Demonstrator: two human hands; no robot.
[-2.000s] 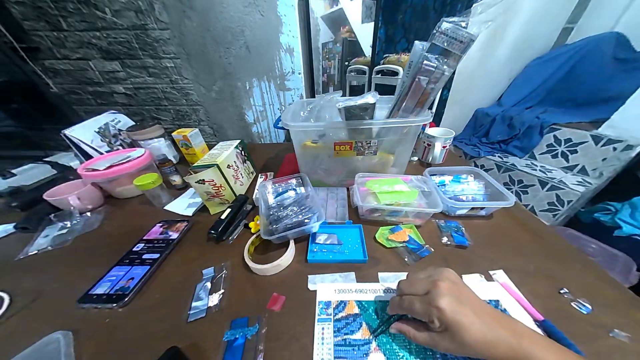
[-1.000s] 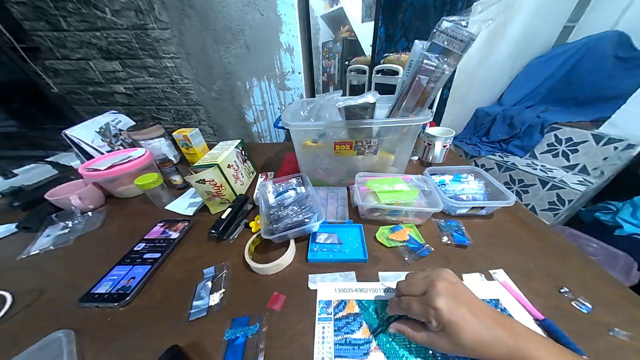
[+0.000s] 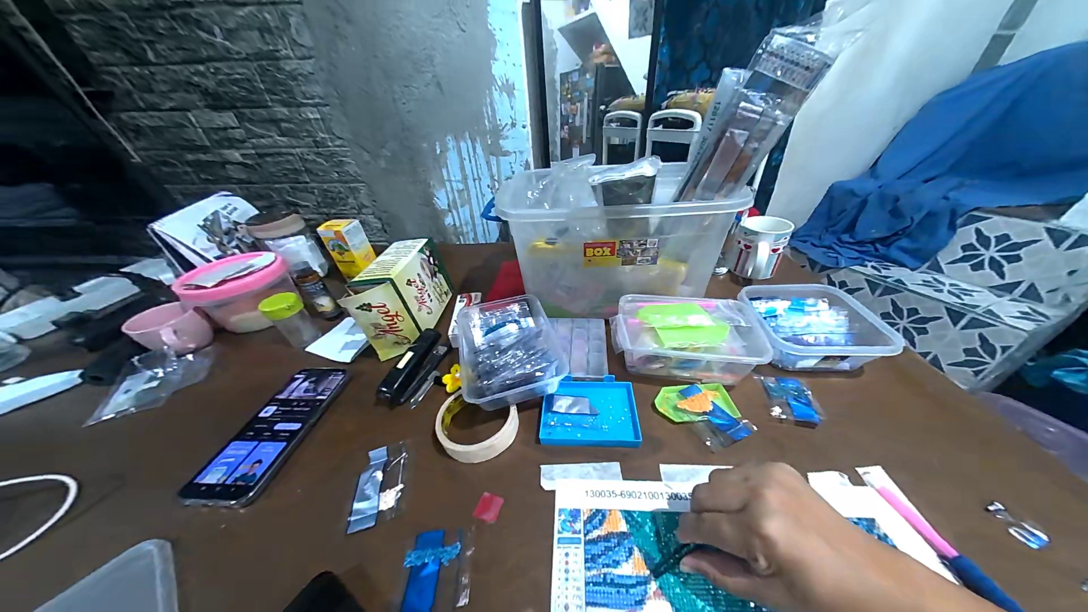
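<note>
My right hand [image 3: 765, 531] rests over a diamond painting canvas [image 3: 595, 552] at the bottom centre. Its thumb and fingers pinch a small dark object [image 3: 671, 561] against the teal part of the picture; its exact kind is hard to tell. The fingers and wrist cover much of the canvas, which shows a printed legend along its left edge and blue, white and orange areas. White tape pieces [image 3: 580, 474] lie along its upper edge. A pink and blue pen-like tool [image 3: 926, 531] lies right of the canvas, partly behind my forearm. My left hand is out of view.
Behind the canvas are a blue tray [image 3: 616, 425], a masking tape roll [image 3: 506, 433], a green tray [image 3: 727, 399] and lidded plastic containers [image 3: 625, 357]. A large clear bin [image 3: 552, 272] stands farther back. On the left lie a smartphone [image 3: 263, 438] and small packets [image 3: 367, 493].
</note>
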